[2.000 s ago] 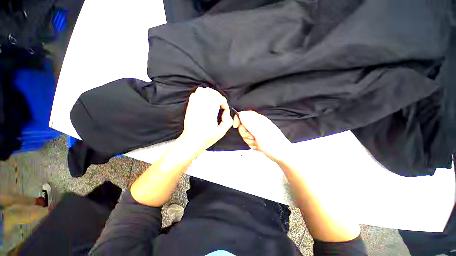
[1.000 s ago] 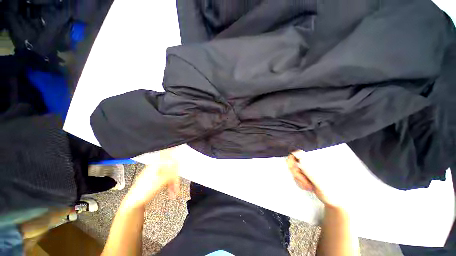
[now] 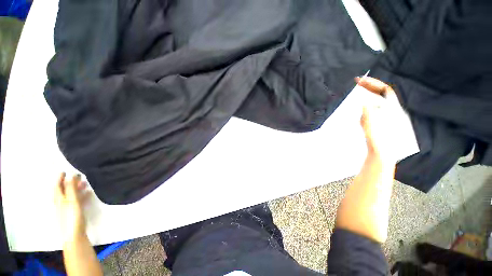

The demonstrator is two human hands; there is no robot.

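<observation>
A black garment (image 3: 178, 81) lies rumpled across the white tabletop, with folds running over it and its lower left part near the table's front edge. My left hand (image 3: 71, 202) is low at the left, slightly blurred, over the tabletop beside the garment's edge, fingers apart and empty. My right hand (image 3: 380, 116) is at the right, fingers curled, between the garment's right edge and another black pile. A small pale pointed shape shows at its fingertips; I cannot tell whether it is a held tool or bare table.
The white table (image 3: 253, 161) has a curved left side and a front edge before my body. More black garments (image 3: 442, 81) are heaped at the right and hang past the table. Speckled floor (image 3: 302, 215) shows below. Blue material (image 3: 32, 268) shows at the lower left.
The view has shifted to the right. My hands have moved wide apart, the right one towards the right-hand pile. Earlier both hands pinched the garment, then let go.
</observation>
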